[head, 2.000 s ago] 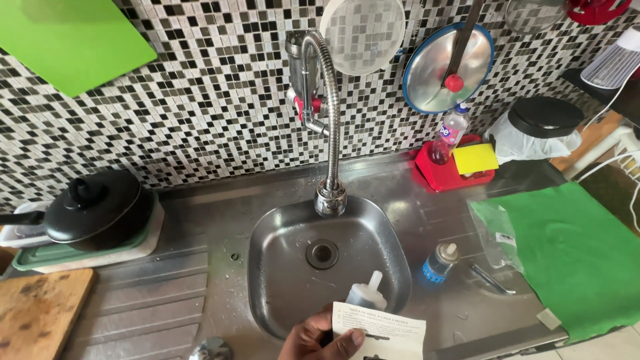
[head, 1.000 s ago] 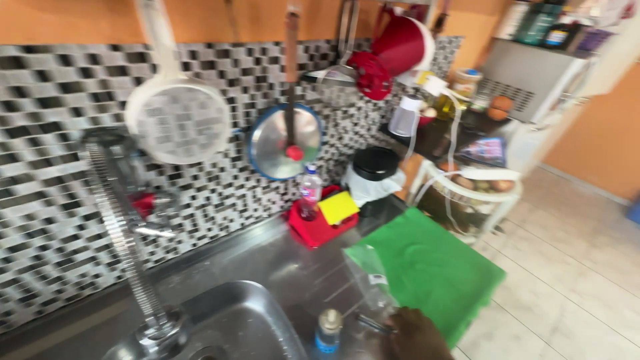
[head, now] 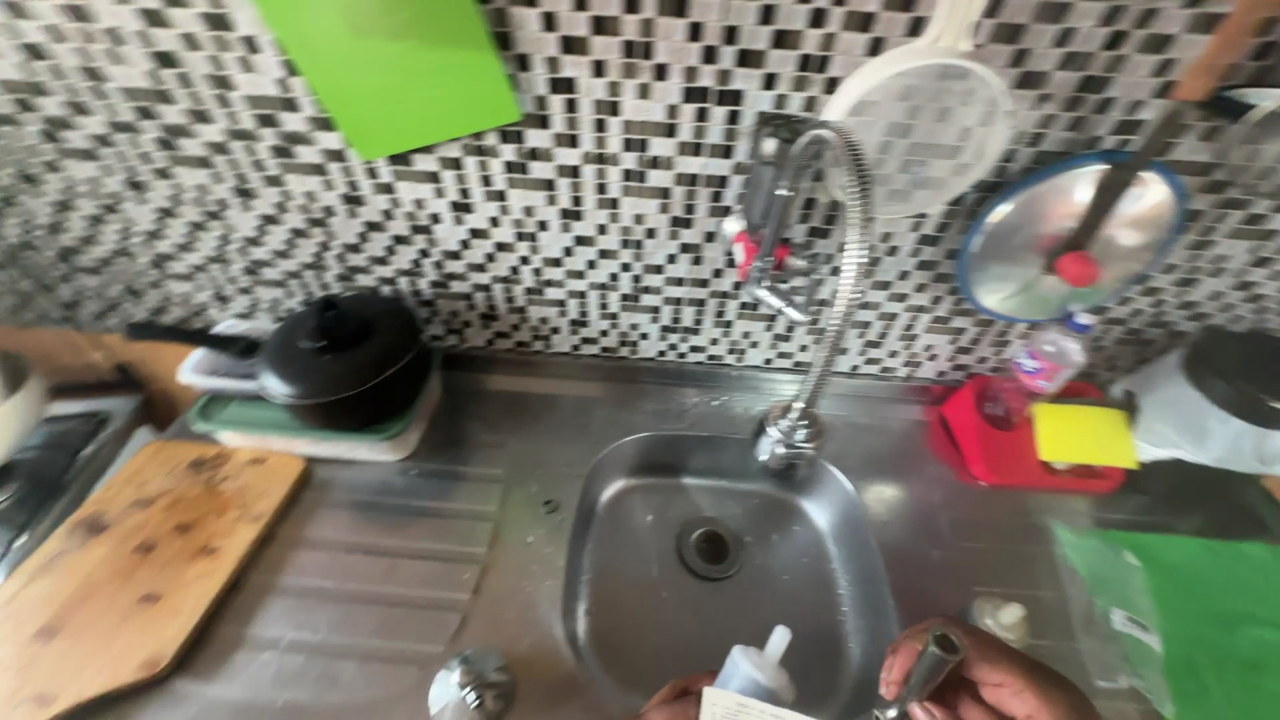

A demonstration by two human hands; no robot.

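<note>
At the bottom edge of the head view, my left hand holds a translucent plastic bottle with a nozzle, together with a printed paper sheet. Most of that hand is cut off by the frame. To its right, my right hand grips a hollow-ended metal tool, perhaps a socket wrench; its lower part is hidden. Both hands are at the near side of the steel sink. Just behind my right hand a small bottle stands on the counter, partly covered.
A flexible-hose faucet rises behind the basin. On the left are a wooden cutting board and a black lidded pan on a container. A red caddy with a yellow sponge and a green cloth are at right.
The view swung right and back. My right hand, reaching beside the small bottle a second ago, now holds the metal tool near the sink; a metal piece lay on the counter there two seconds ago.
</note>
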